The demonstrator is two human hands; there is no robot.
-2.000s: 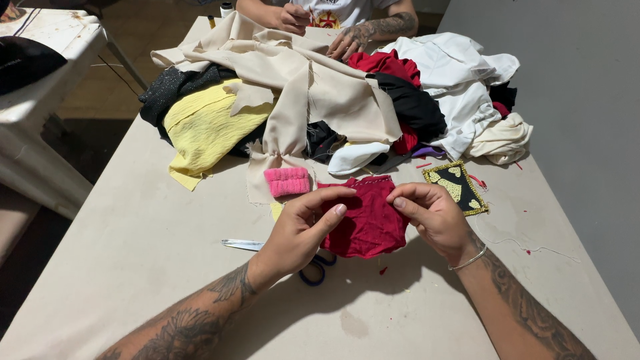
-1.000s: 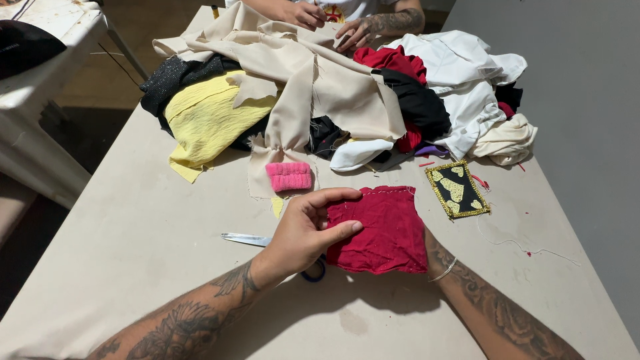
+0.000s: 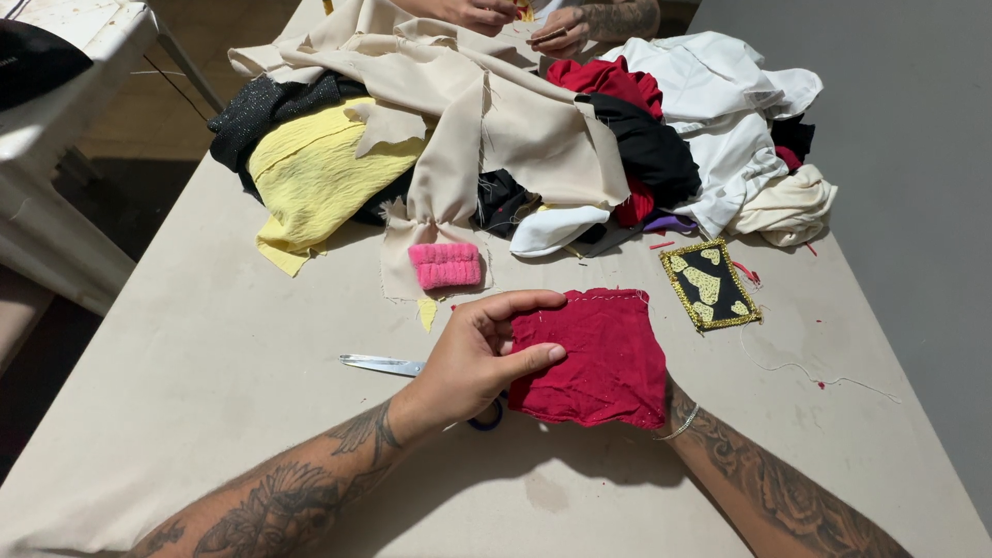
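Observation:
A square of dark red fabric, with light stitches along its top edge, is spread above the table. My left hand pinches it at the left side, thumb in front. Behind the cloth my right hand is hidden; only its wrist with a bracelet shows at the right edge, so its grip cannot be seen. Partly under my left hand lie scissors with dark blue handles. Beyond the cloth rest a pink terry band and, to the right, a black patch with a gold border and pale yellow shapes.
Heaped across the table's far side are beige cloth, yellow cloth, black cloth and white cloth. Behind the heap are a co-worker's hands. A loose thread lies at right; a white table stands at left.
Two seconds ago both hands pinched the red fabric's top edge from either side. My right hand has since gone behind the fabric, which is now spread flatter.

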